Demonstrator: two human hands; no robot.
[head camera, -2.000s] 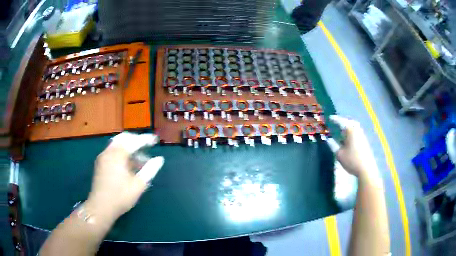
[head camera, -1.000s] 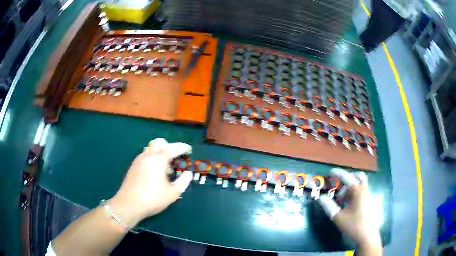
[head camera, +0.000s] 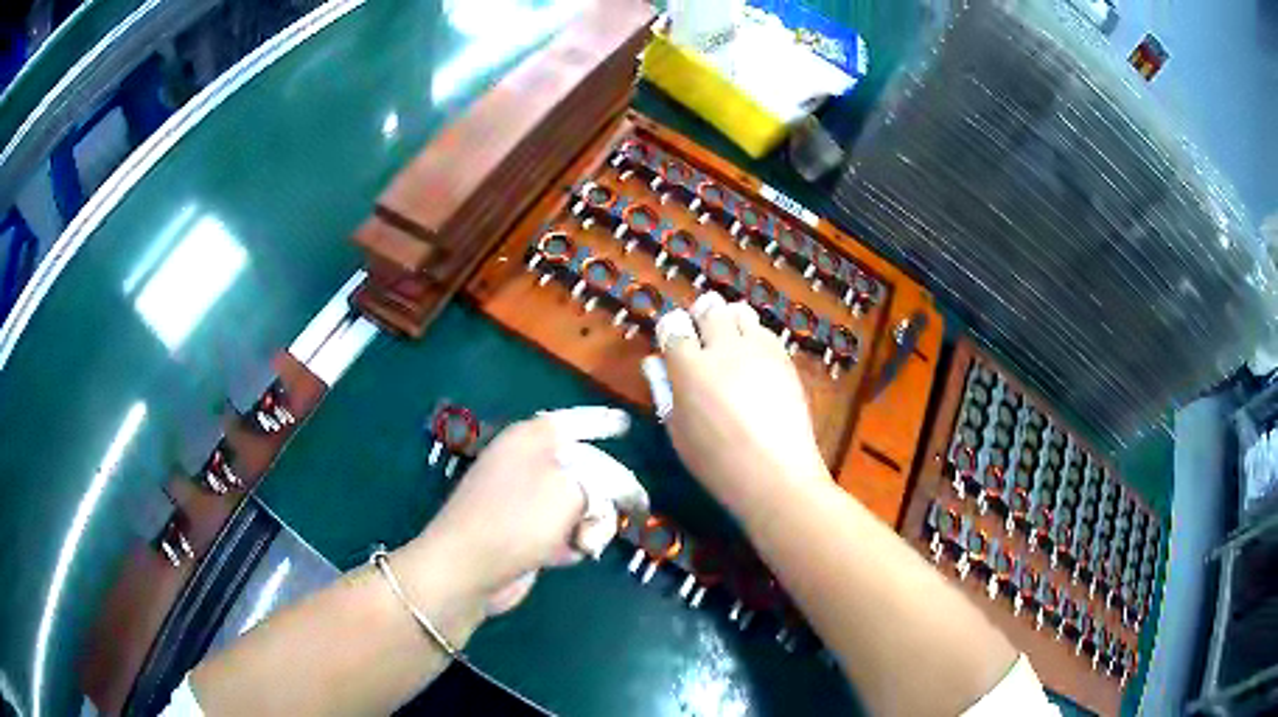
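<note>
A row of coil-loaded cores (head camera: 655, 541) with orange rings and silver legs lies on the green bench top, partly hidden by my hands and forearm. My left hand (head camera: 540, 490), with white finger covers, is over this row with its index finger extended; its fingertips do not clearly show a held part. My right hand (head camera: 729, 378) reaches over the orange fixture board (head camera: 561, 329), its white-covered fingertips at the front row of coil-loaded cores (head camera: 600, 272). The fingers hide whether it holds a core.
Brown planks (head camera: 512, 126) are stacked left of the board. A carrier strip (head camera: 210, 511) with several cores lies at left. A yellow bin (head camera: 722, 98) and clear stacked trays (head camera: 1037, 210) stand behind. A dark tool (head camera: 897, 350) lies on the board. A brown carrier board (head camera: 932, 560) is at right.
The view has swung left. My right hand has left the far end of the bench row and moved over the orange board. My left hand has shifted from the row's left end along the row.
</note>
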